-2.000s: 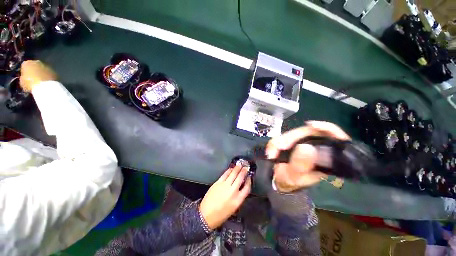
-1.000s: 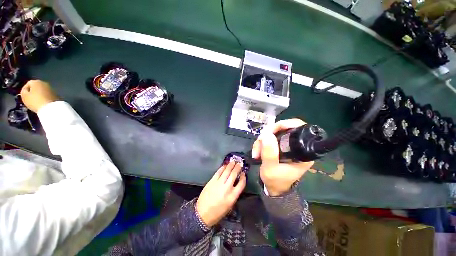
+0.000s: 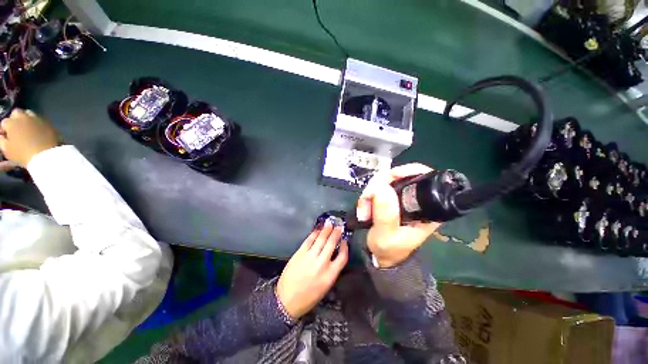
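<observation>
My right hand (image 3: pixel 392 226) is closed around the electric screwdriver (image 3: pixel 435 196), a thick black cylinder with a pale label. Its front end points left at the round housing (image 3: pixel 331 220); the tip itself is hard to see. My left hand (image 3: pixel 312 274) lies with its fingers on the small black housing near the bench's front edge and covers much of it. The light grey screw feeder (image 3: pixel 374 114) stands just behind my right hand, with a red switch at its back corner.
Waiting units (image 3: pixel 199 135) with boards and wires stand at the left. Many black housings (image 3: pixel 582 188) are stacked at the right. The screwdriver cable (image 3: pixel 543 128) loops above them. A person's white sleeve (image 3: pixel 82 192) reaches across at the far left. A cardboard box (image 3: pixel 526 327) is below the bench.
The screwdriver has come from a blurred position at the right to beside the housing, its cable now looped up. My left hand stays on the housing. The other person's hand has moved left.
</observation>
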